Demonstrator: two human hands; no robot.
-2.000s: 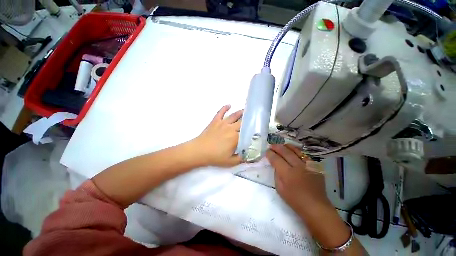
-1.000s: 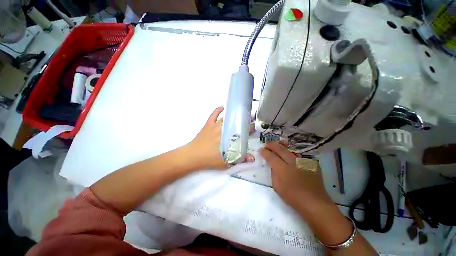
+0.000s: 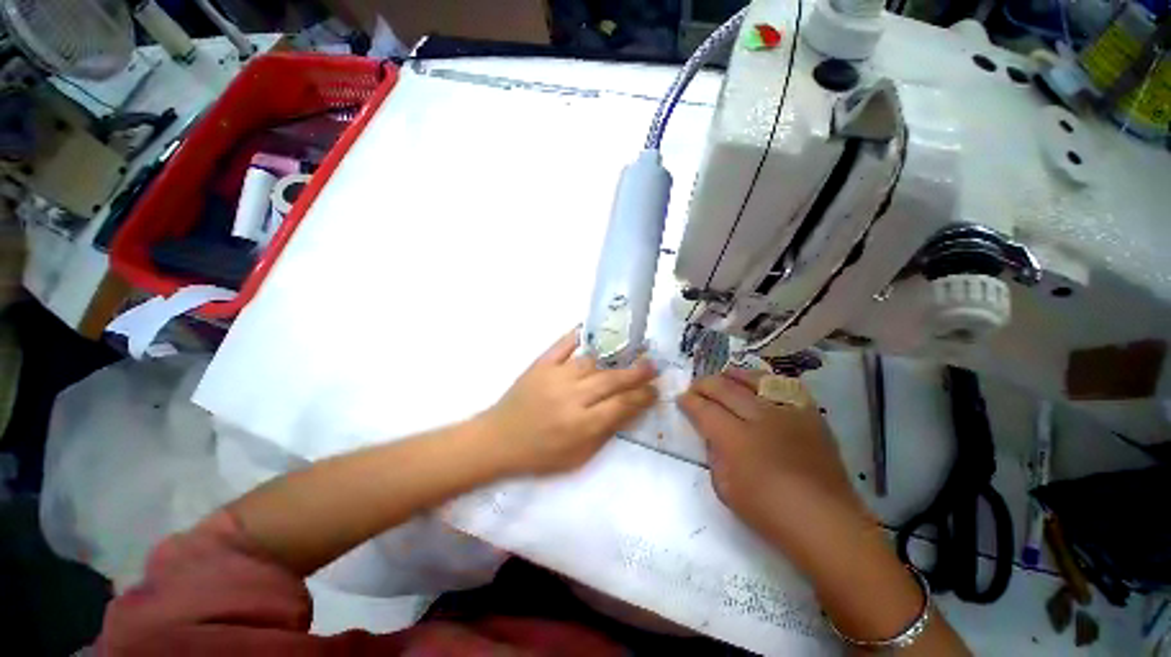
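The off-white sewing machine head (image 3: 822, 193) stands at the upper right. Its presser foot (image 3: 700, 341) is low, just beyond my fingertips. Thin white fabric (image 3: 664, 385) shows faintly between my hands and is hard to tell from the white table. My left hand (image 3: 572, 408) lies left of the foot, its fingers together and pointing right. My right hand (image 3: 758, 443) lies just right of and nearer than the foot, fingertips down on the cloth. The grey machine lamp (image 3: 627, 257) hangs over the tips of my left hand. What lies under my palms is hidden.
A red basket (image 3: 337, 161) with white and pink rolls stands at the upper left. Black-handled shears (image 3: 966, 494), a thin dark pointed tool (image 3: 878, 424) and a slim pen (image 3: 1038, 488) lie at the right. A ruler scale (image 3: 771, 601) runs along the front table edge.
My left hand has moved nearer and its fingers have come out from behind the lamp, toward my right hand. My right hand has stayed beside the foot. The camera view has shifted slightly.
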